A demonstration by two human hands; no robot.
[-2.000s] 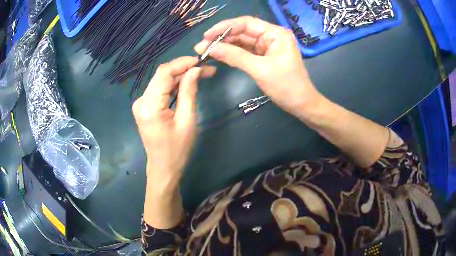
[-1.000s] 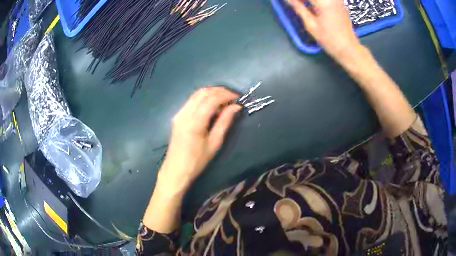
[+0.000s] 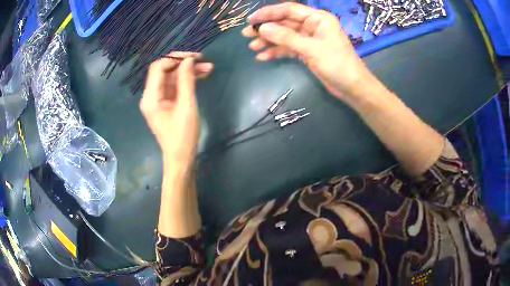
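My left hand (image 3: 173, 103) is raised at the near edge of the wire pile, with a thin black wire between its thumb and fingers; most of that wire is hidden. My right hand (image 3: 307, 42) is above the mat left of the parts tray and pinches a small black sleeve (image 3: 257, 26). The two hands are apart. A few finished leads with silver pins (image 3: 291, 116) lie on the mat, one pin (image 3: 281, 100) angled away from the others. Their black wires run left under my left wrist.
The black wire pile (image 3: 151, 33) with copper-coloured tips is at the top. A blue tray (image 3: 386, 40) with silver pins is upper right; another blue tray edge (image 3: 84, 25) is upper left. A clear bag of silver parts (image 3: 53, 95) and a black box (image 3: 56, 215) are at left.
My left hand has left the finished leads and moved up and left to the wire pile. My right hand has come back left from the tray with a black sleeve. One more lead lies down.
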